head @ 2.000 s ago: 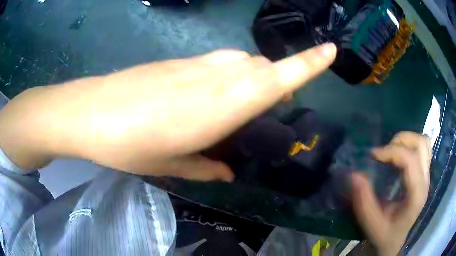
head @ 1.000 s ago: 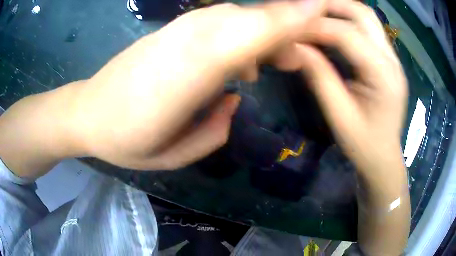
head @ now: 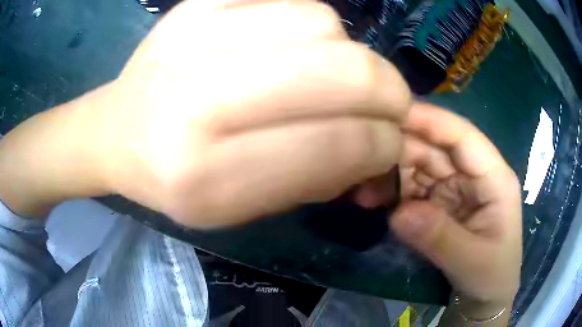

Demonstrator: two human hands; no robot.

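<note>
My left hand (head: 274,121) is large and blurred across the middle, its fingers curled with the back towards me. My right hand (head: 462,198) meets it on the right, palm facing left, fingers bent. The thin dark edge of a small piece (head: 397,183) shows between the hands, at my right thumb and a left fingertip. My left hand hides most of that piece, and its own grip is hidden. Below the hands a dark shape (head: 348,227) lies on the green mat (head: 485,128); its outline is unclear.
A row of display modules with green tabs (head: 437,38) and an orange fringe (head: 475,54) stands at the upper right. A flat white piece (head: 541,156) lies by the right edge. Striped coat cloth (head: 140,274) and black lettered cloth (head: 255,290) are below the mat's front edge.
Both hands have come down from the top and closed together at centre right. The row with the orange fringe is uncovered. The bent orange strip on the mat is now hidden.
</note>
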